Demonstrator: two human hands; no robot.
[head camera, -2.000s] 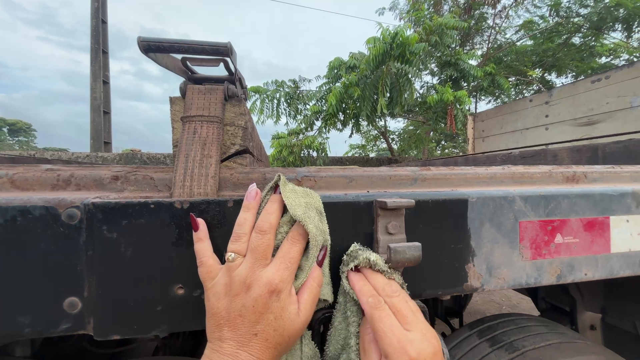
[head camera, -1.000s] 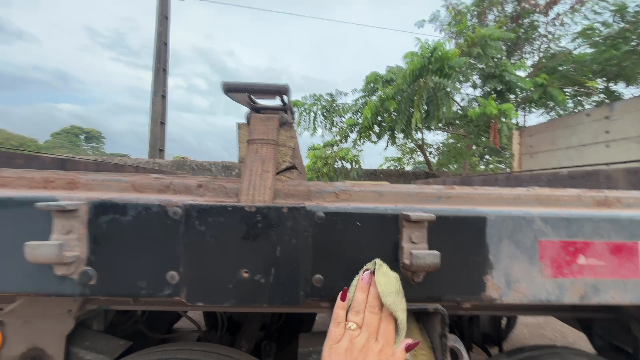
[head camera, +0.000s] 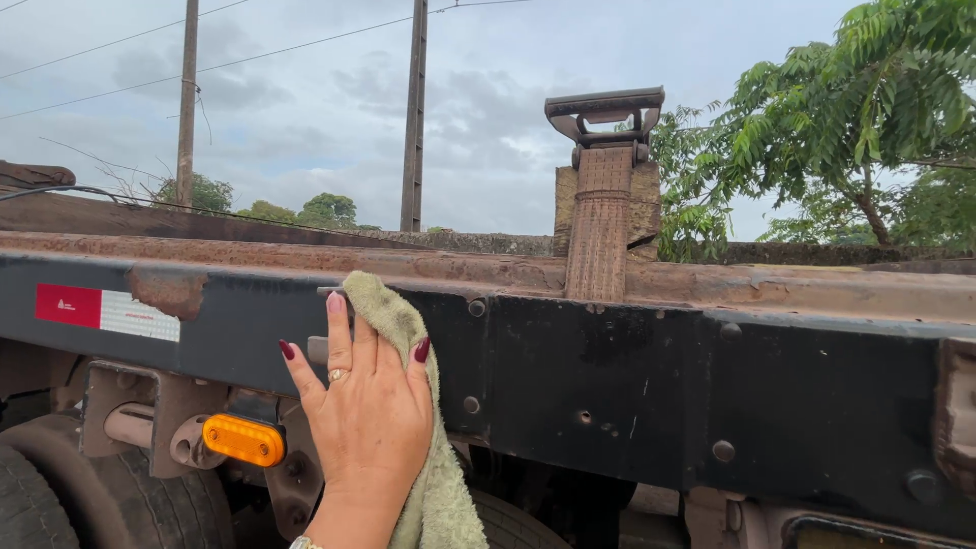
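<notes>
My left hand (head camera: 370, 404), with a ring and dark red nails, lies with its fingers spread against a green terry cloth (head camera: 442, 488). It holds the cloth to the black side rail (head camera: 602, 381) of a truck bed. Behind the fingers, a metal bracket (head camera: 318, 349) on the rail is partly hidden. The cloth's upper end covers part of the rail's top edge, and its long end hangs down past my wrist. My right hand is out of view.
A worn ratchet strap (head camera: 601, 221) crosses the rusty ledge (head camera: 457, 268), its ratchet (head camera: 606, 114) above. An orange marker lamp (head camera: 244, 440) and tires (head camera: 145, 488) sit below left. Reflective tape (head camera: 107, 311) marks the rail; another bracket (head camera: 958, 408) stands at right.
My left hand and the cloth have moved left along the rail, from right of the strap to the bracket on its left. My right hand has left view. The view has shifted left.
</notes>
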